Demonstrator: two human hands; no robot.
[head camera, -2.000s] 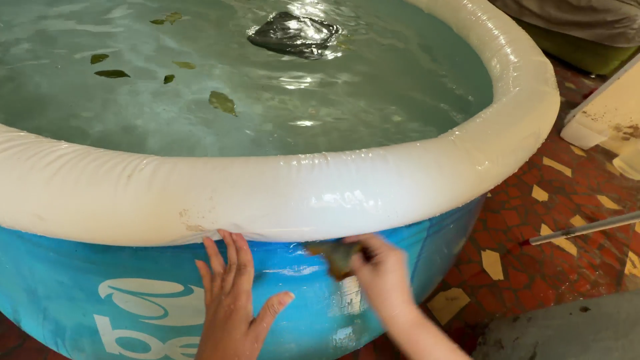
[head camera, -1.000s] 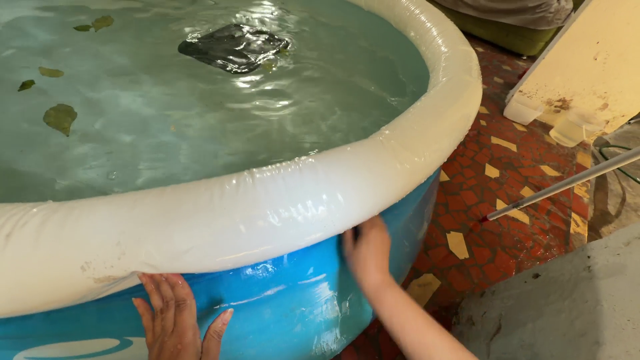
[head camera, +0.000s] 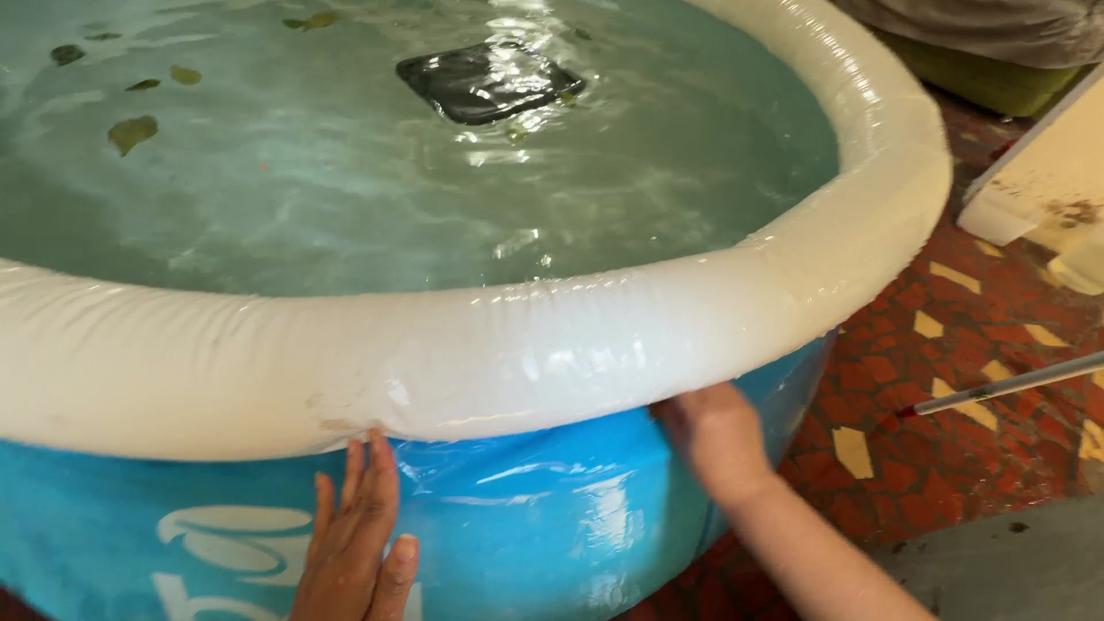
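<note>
An inflatable pool with a white ring (head camera: 552, 354) and a blue wall (head camera: 535, 517) stands before me, filled with water. My left hand (head camera: 358, 526) rests against the blue wall, its fingers apart and their tips at the ring's lower edge. Farther right, my right hand (head camera: 711, 431) is at the wall just under the ring; its fingers are partly hidden there, so what they hold cannot be made out. A dark rectangular object (head camera: 474, 90) lies in the water, and several leaves (head camera: 134, 134) float at the left.
Red stone-mosaic floor (head camera: 897, 388) shows at the right, with a metal pole (head camera: 1018, 382) reaching over it. Beyond stands a dirt-stained cream panel (head camera: 1052, 181). A grey surface (head camera: 1000, 561) lies at bottom right, and a green object under grey fabric (head camera: 992, 82) at top right.
Two seconds ago my right hand held a brownish-green thing against the blue wall; now that thing is out of sight and the hand is up under the ring. My left hand remains at the wall.
</note>
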